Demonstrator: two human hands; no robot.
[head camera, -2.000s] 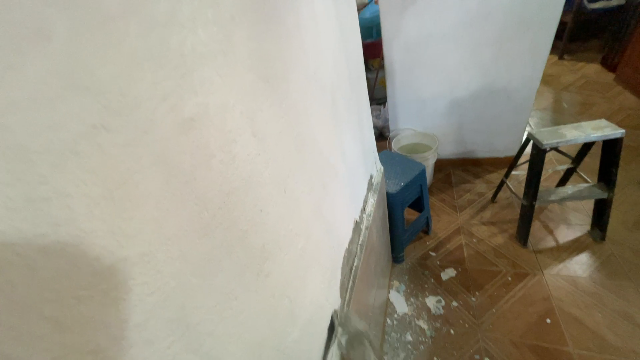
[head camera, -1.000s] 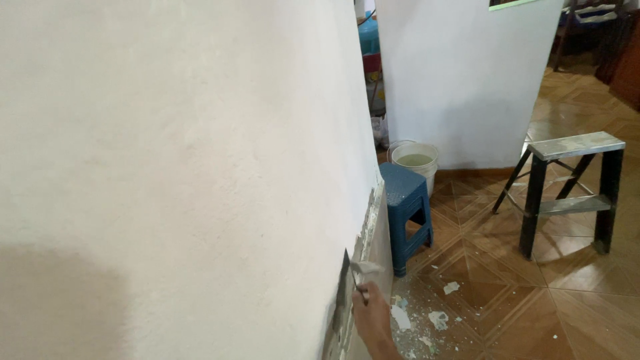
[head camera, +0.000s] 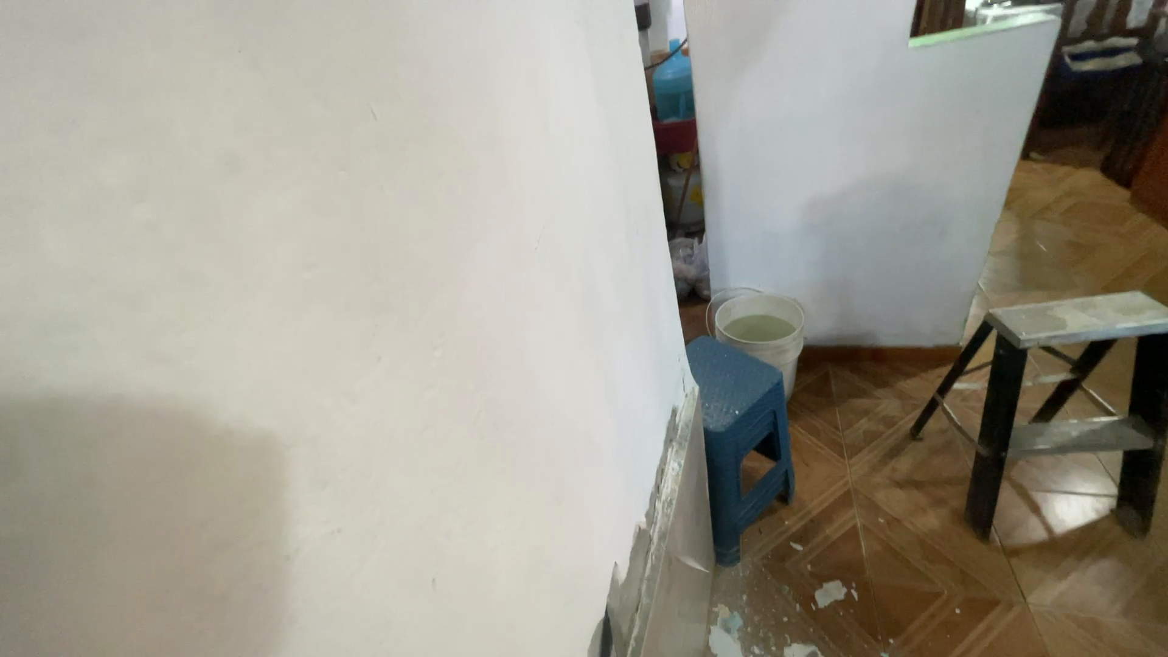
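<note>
Neither of my hands shows. At the bottom edge, a narrow dark piece of a tool, seemingly the scraper blade (head camera: 606, 631), stands against the white plastered wall (head camera: 411, 319); what holds it is out of frame. Beside it runs a ragged strip of exposed grey plaster (head camera: 659, 497) along the top of a pale tile skirting (head camera: 680, 557). Flakes of paint or plaster (head camera: 830, 594) are scattered on the brown tiled floor near the skirting's foot.
A blue plastic stool (head camera: 737, 392) stands by the wall's end, with a white bucket (head camera: 760, 327) of cloudy liquid behind it. A small black-legged step stool (head camera: 1077, 319) is at the right. Behind stands another white wall (head camera: 849, 182).
One second ago a hand with a scraper was at the skirting's top edge; the hand has gone out of view at the bottom, and only a dark sliver shows.
</note>
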